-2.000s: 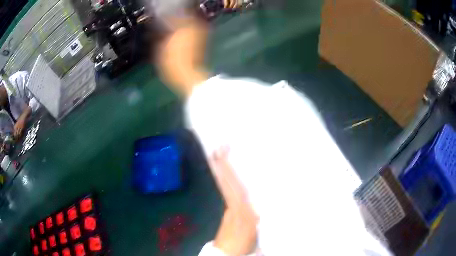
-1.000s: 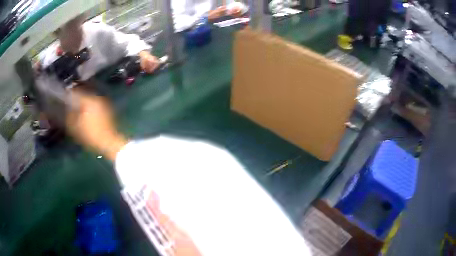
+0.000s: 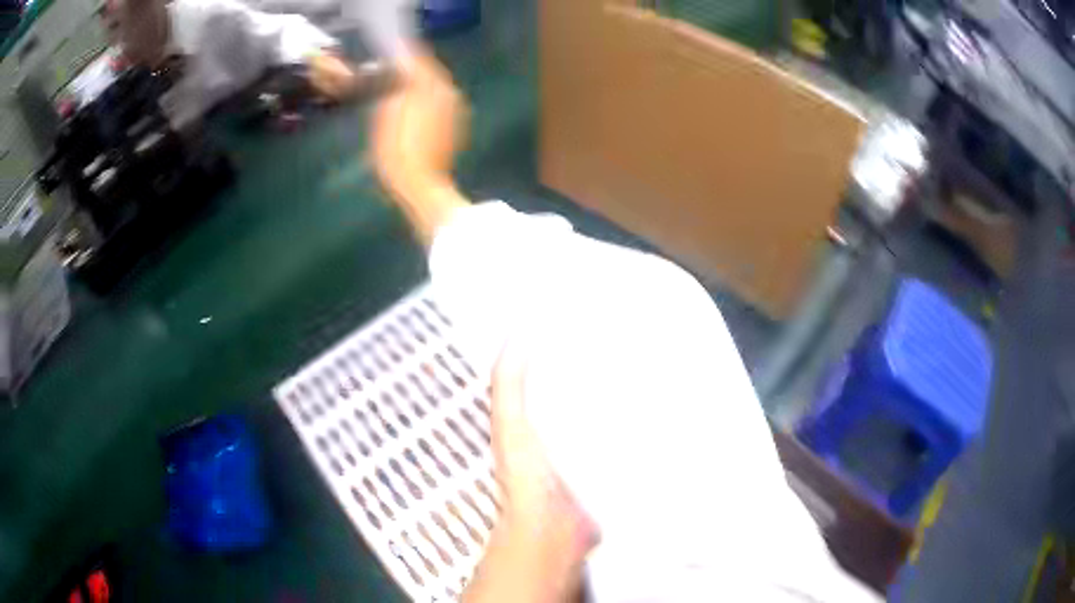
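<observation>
A white slotted sheet (image 3: pixel 395 442) with rows of small dark parts lies tilted in front of me. My left hand (image 3: pixel 531 530) is at its right edge and grips it there, with the fingertips partly behind my right sleeve. My right arm crosses the picture in a white sleeve that covers the sheet's right part. My right hand (image 3: pixel 419 130) is blurred, beyond the sheet near the top edge. A pale blurred shape is at its fingers, and I cannot tell whether it is held.
A brown cardboard panel (image 3: pixel 696 147) stands on the green bench. A blue bin (image 3: pixel 216 483) is at left, with a bit of red in a black tray (image 3: pixel 92 585) below it. A black fixture (image 3: pixel 136 177) and a person's arm are across the bench. A blue stool (image 3: pixel 931 365) is at right.
The slotted sheet has come into view from under my sleeve, beside my left hand. My right hand has moved from the left towards the top centre. The view has swung right since the first frame.
</observation>
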